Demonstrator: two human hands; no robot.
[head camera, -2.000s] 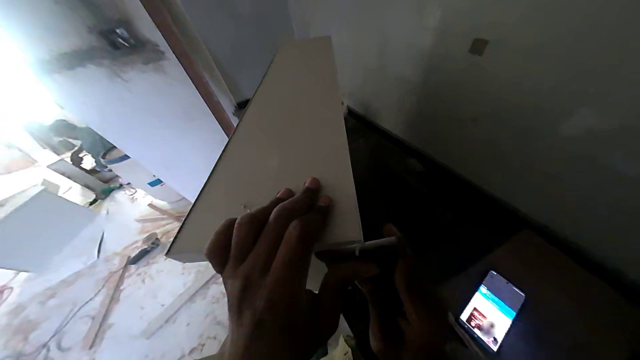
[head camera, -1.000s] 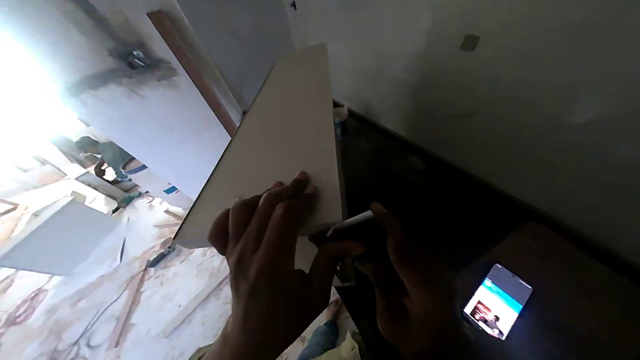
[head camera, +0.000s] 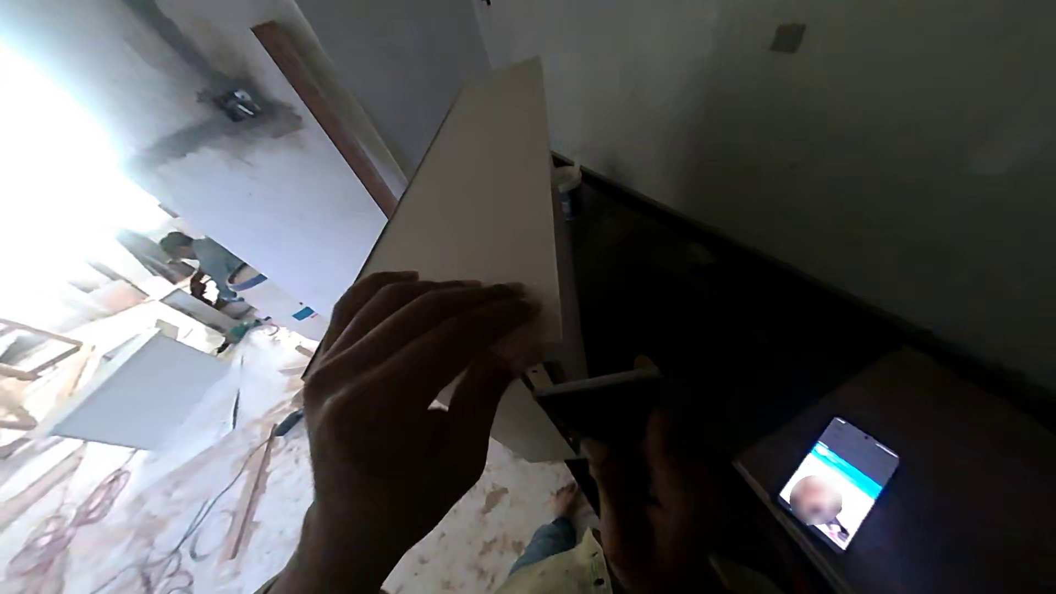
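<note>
A long pale board or panel (head camera: 487, 190) stretches away from me, its near end by my hands. My left hand (head camera: 404, 388) lies over its near part, fingers across the face and thumb near the right edge. In shadow, my right hand (head camera: 643, 470) holds a flat, thin-edged piece (head camera: 598, 392) against the board's near right corner; what that piece is I cannot tell. A small light strip (head camera: 539, 377) shows between the thumb and that piece.
A lit smartphone (head camera: 840, 483) lies on a dark surface at right. A small tub (head camera: 568, 190) stands behind the board. At left, a person (head camera: 210, 264) bends near a pale panel (head camera: 148, 396); wood strips (head camera: 252, 495) and cables (head camera: 194, 528) lie on the littered floor.
My left hand's fingers have gone from spread and raised to flatter across the board. The flat piece in my right hand now shows more of its face. The view has shifted somewhat.
</note>
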